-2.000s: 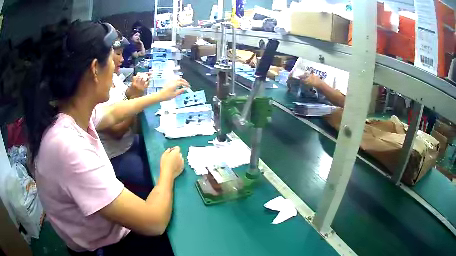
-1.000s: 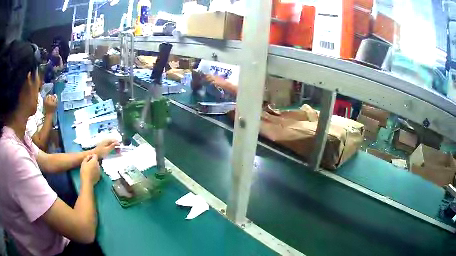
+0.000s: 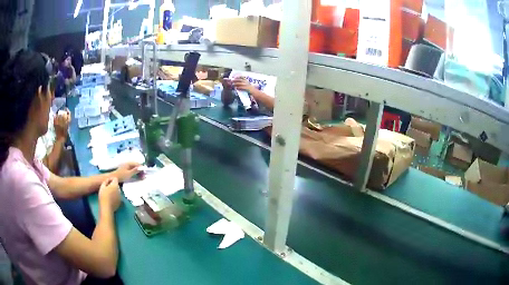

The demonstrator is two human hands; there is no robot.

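Neither of my hands is in the picture. Nearest in front stands a green hand lever press (image 3: 181,131) with a black-gripped lever, upright on the green bench. Its green base plate (image 3: 153,222) carries a reddish-clear block. White sheets (image 3: 167,183) lie beside and behind the base. A forked white scrap (image 3: 226,231) lies to the right of the press. A person in a pink shirt (image 3: 33,206) sits at the left, both hands near the white sheets; what the fingers hold is too small to tell.
Printed blue-white cards (image 3: 124,146) are stacked along the bench. A pale metal post (image 3: 287,128) rises beside the dark green belt (image 3: 240,178). Brown kraft paper (image 3: 357,150) lies across the belt. Another person's hands (image 3: 243,86) hold something whitish. Orange boxes (image 3: 335,33) stand on the shelf.
The view has turned right since two seconds ago, then slightly back left. The pink-shirted person's far hand has come from the blue-white cards to the white sheets. Hands across the belt have shifted.
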